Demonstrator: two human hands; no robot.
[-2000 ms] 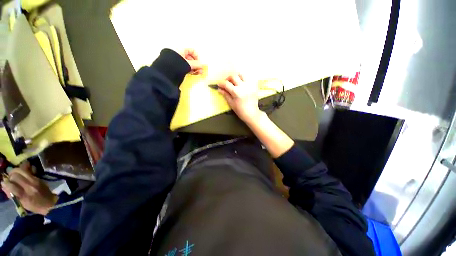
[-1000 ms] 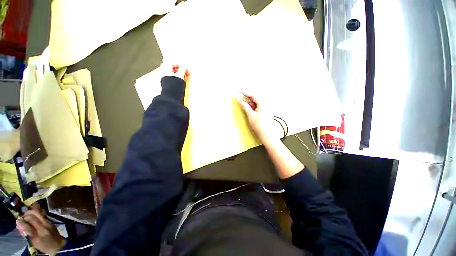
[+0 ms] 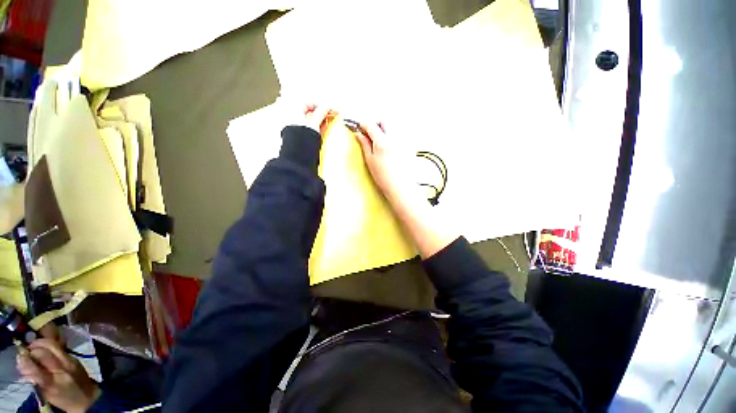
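A large notched panel (image 3: 355, 234), yellow near me and washed out to white beyond, lies on the olive-green table. My left hand (image 3: 318, 115) pinches a raised fold of the panel near its middle. My right hand (image 3: 373, 145) is just to the right, closed around a small dark tool, likely thread snips (image 3: 351, 125), whose tip points at the fold near my left fingers. A thin black looped cord (image 3: 440, 173) lies on the panel right of my right wrist. Glare hides detail of the panel and fingers.
A panel stack (image 3: 89, 202) with a dark brown patch lies at left. Another pale panel (image 3: 129, 48) lies at upper left. A red and white can (image 3: 558, 247) stands by the silver cabinet (image 3: 686, 161) at right. Another person's hand (image 3: 56, 373) shows at lower left. Pale thread (image 3: 363, 327) crosses my lap.
Since one second ago, my right hand has moved left and up, close to my left hand, with the tool tip now at a raised fold. The black cord has shifted left. The camera view has shifted slightly.
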